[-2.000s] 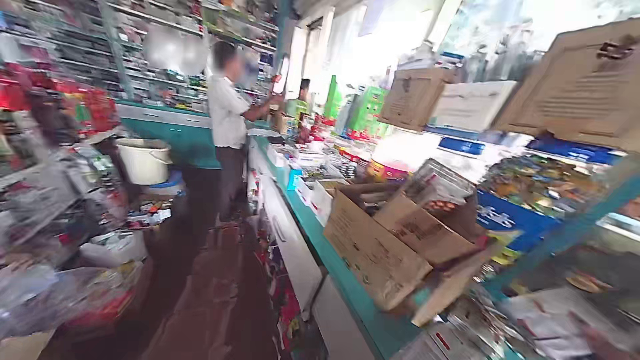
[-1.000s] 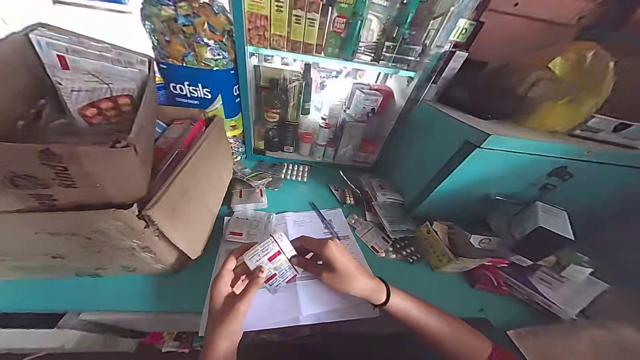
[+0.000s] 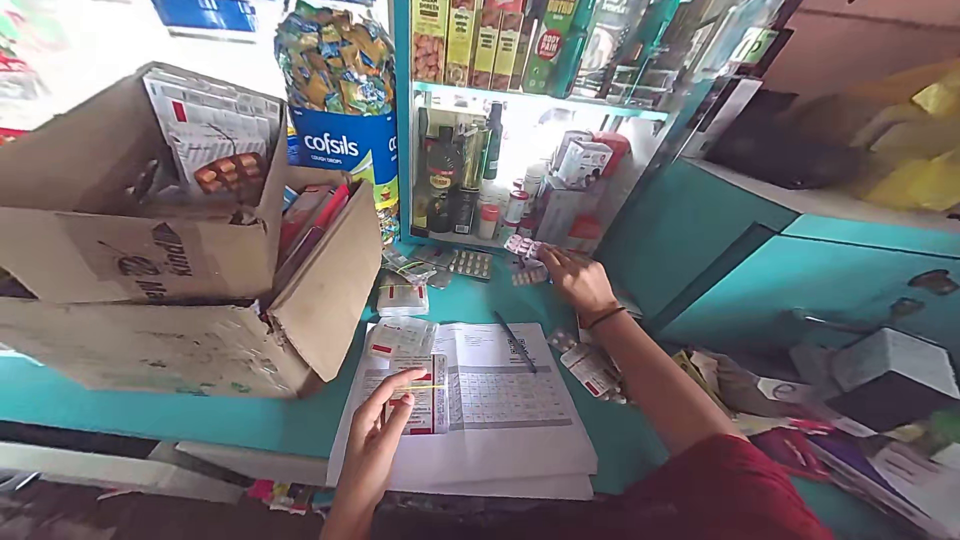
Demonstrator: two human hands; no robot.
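My left hand (image 3: pixel 382 420) rests its fingertips on a banded stack of medicine strips (image 3: pixel 427 397), which lies on printed sheets (image 3: pixel 517 450). My right hand (image 3: pixel 577 281) reaches to the back of the counter and pinches a pink blister strip (image 3: pixel 523 246) near the glass cabinet. Below that strip lies another blister strip (image 3: pixel 529 273). A pen (image 3: pixel 514 341) lies across the printed table on the paper. Behind the left hand are a clear packet of strips (image 3: pixel 402 337) and a second banded stack (image 3: pixel 403 296). More strips (image 3: pixel 591 371) lie right of the paper, partly under my right forearm.
Cardboard boxes (image 3: pixel 150 345) holding packets stand on the left. A jar of Cofsils cough drops (image 3: pixel 341 139) is behind them. A lit glass cabinet (image 3: pixel 540 101) with bottles stands at the back. To the right are a teal cabinet (image 3: pixel 862 277), a dark box (image 3: pixel 892 382) and piled packets.
My right hand has moved from the strips at the paper to the back of the counter. The stack, earlier raised between both hands, now lies on the paper under my left fingers.
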